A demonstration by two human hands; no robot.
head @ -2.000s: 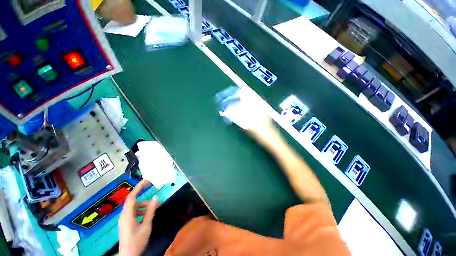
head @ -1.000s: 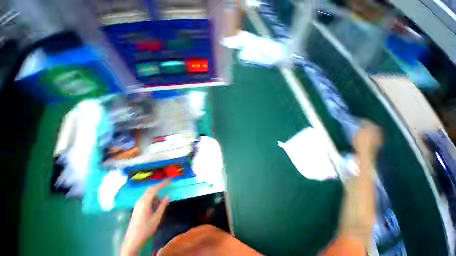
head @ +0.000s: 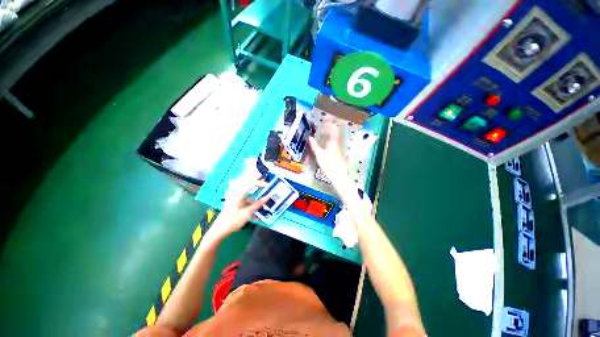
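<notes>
My left hand (head: 242, 203) holds a white-rimmed panel (head: 275, 199) by its left side, over the front left corner of the machine stand. My right hand (head: 328, 148) reaches over the base plate (head: 358, 156), its fingers at the right side of a second panel (head: 300, 137). That panel stands tilted at the orange-brown fixture (head: 287, 162). Whether my right fingers grip it I cannot tell. The red start buttons (head: 312, 206) show between my arms.
The blue press head (head: 417, 62) with a green disc hangs behind the base plate. The control box (head: 490, 99) is at upper right. A black bin (head: 152, 146) of white film stands left. A white sheet (head: 475, 279) lies on the green table, beside panels on the belt (head: 526, 227).
The view has swung left to the machine. My right hand has moved from the belt to the fixture. My left hand, empty before near the start buttons, now holds a panel.
</notes>
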